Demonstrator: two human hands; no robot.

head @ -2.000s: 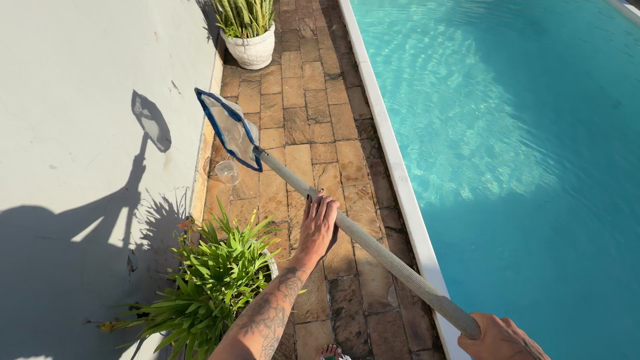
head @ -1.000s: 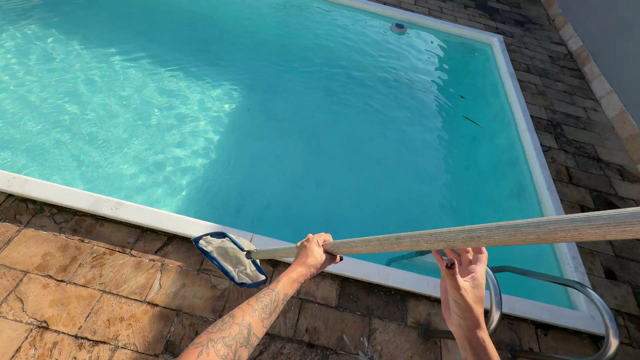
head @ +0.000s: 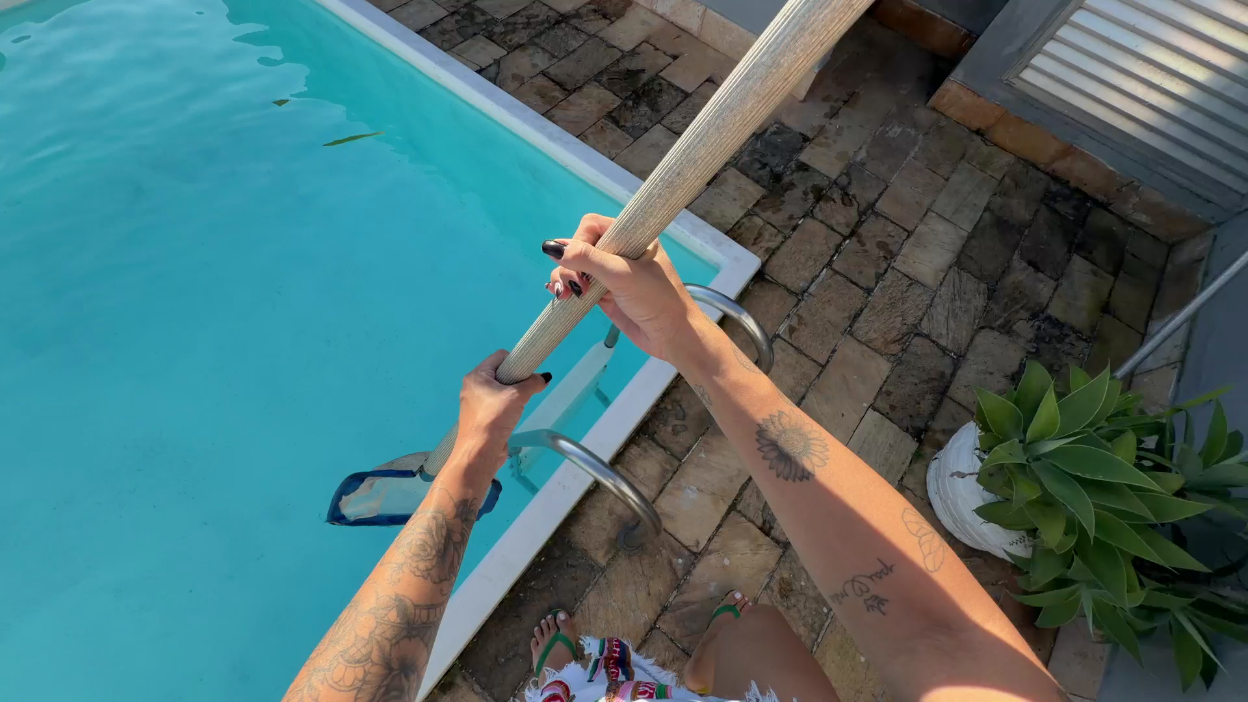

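A long ribbed pole (head: 721, 127) slants from the top of the view down to the lower left. My left hand (head: 492, 405) grips its lower part, and my right hand (head: 629, 283) is wrapped around it higher up. At the pole's low end is a pool skimmer net (head: 380, 495) with a blue frame, over the pool water (head: 195, 341) near the edge; my left forearm partly hides it. Whether the net touches the water I cannot tell. A long green leaf (head: 353, 139) and a smaller leaf bit (head: 281, 102) float near the far edge.
The white pool coping (head: 526, 585) runs beside my feet. A metal pool ladder's handrails (head: 609, 478) curve over it, close to my forearms. A potted leafy plant (head: 1063, 468) stands on the stone paving (head: 838, 390) at the right. A louvred panel (head: 1141, 78) is at the upper right.
The net has moved from above the paving and coping to over the pool. My right hand, partly open under the pole a second ago, now grips it. The view has swung right.
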